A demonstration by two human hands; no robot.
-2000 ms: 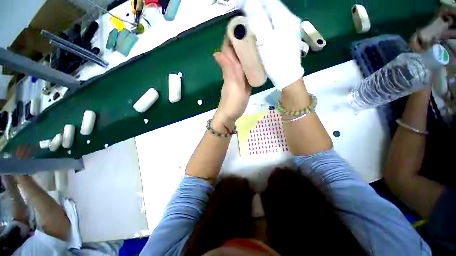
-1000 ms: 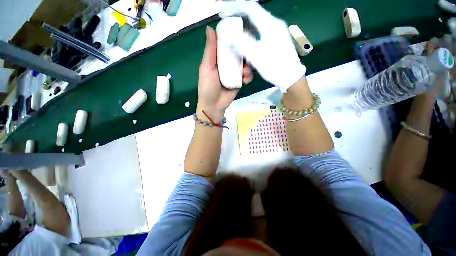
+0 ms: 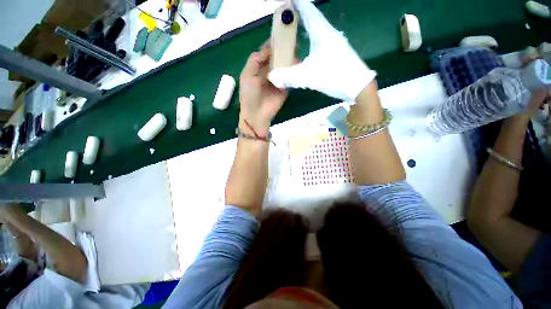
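A cream, rounded, elongated device [image 3: 283, 39] with a dark round hole near its top end is held upright over the green belt. My left hand [image 3: 258, 93], bare, grips its lower left side. My right hand [image 3: 329, 60], in a white glove, holds it from the right, thumb at its lower end. The glove covers its right edge. A sheet of small red marks [image 3: 326, 160] lies on the white table below my wrists, partly hidden by my right forearm. A grey-green pad [image 3: 339, 119] lies at its top edge.
White devices [image 3: 223, 92] lie along the green belt [image 3: 199, 72], with another at right [image 3: 411, 32]. A dark pocketed tray [image 3: 468, 69] and clear bottle [image 3: 480, 102] are at right. A grey metal bar [image 3: 51, 192] crosses left. People's arms show at both sides.
The held device now shows its cream face with the hole instead of a white face. An extra white device lies on the belt left of my left hand. The one just right of my glove is no longer visible.
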